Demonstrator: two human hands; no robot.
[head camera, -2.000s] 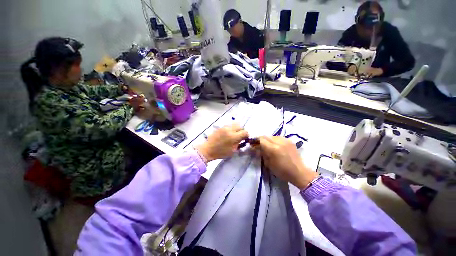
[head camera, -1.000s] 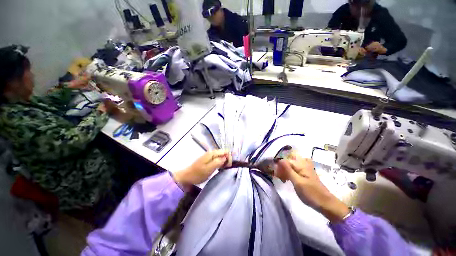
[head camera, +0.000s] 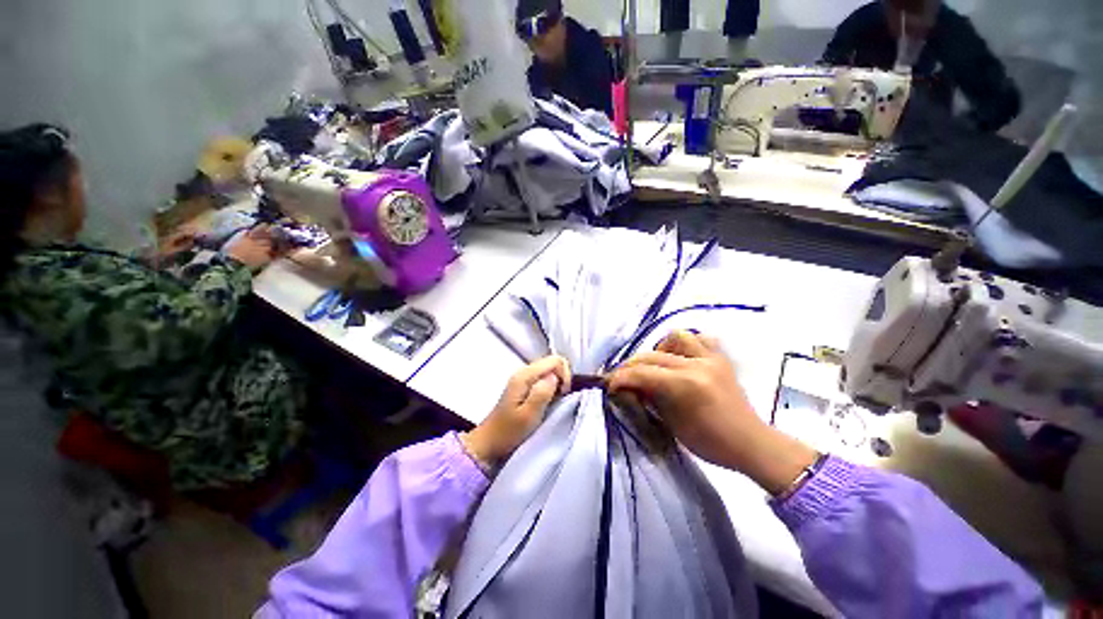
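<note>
A bundle of pale grey-white panels with narrow black edges (head camera: 569, 508) stands in front of me, gathered tightly at its middle and fanned out above and below. A short dark brown tie strip (head camera: 589, 382) lies across the gathered part. My left hand (head camera: 529, 405) pinches the strip at the left side of the gather. My right hand (head camera: 696, 393) pinches it at the right side, close to my left hand. Whether the strip is knotted cannot be told. The back of the bundle is hidden.
A white sewing machine (head camera: 968, 345) is at right, a purple-ended one (head camera: 399, 230) at left. Blue-handled scissors (head camera: 327, 305) and a bobbin tray (head camera: 406, 330) lie on the white table (head camera: 484, 302). A person in camouflage sits left; two people work opposite.
My hands have come closer together at the gather than one second ago, when the strip was stretched wider. The bundle top was covered by my hands two seconds ago and now fans out above them.
</note>
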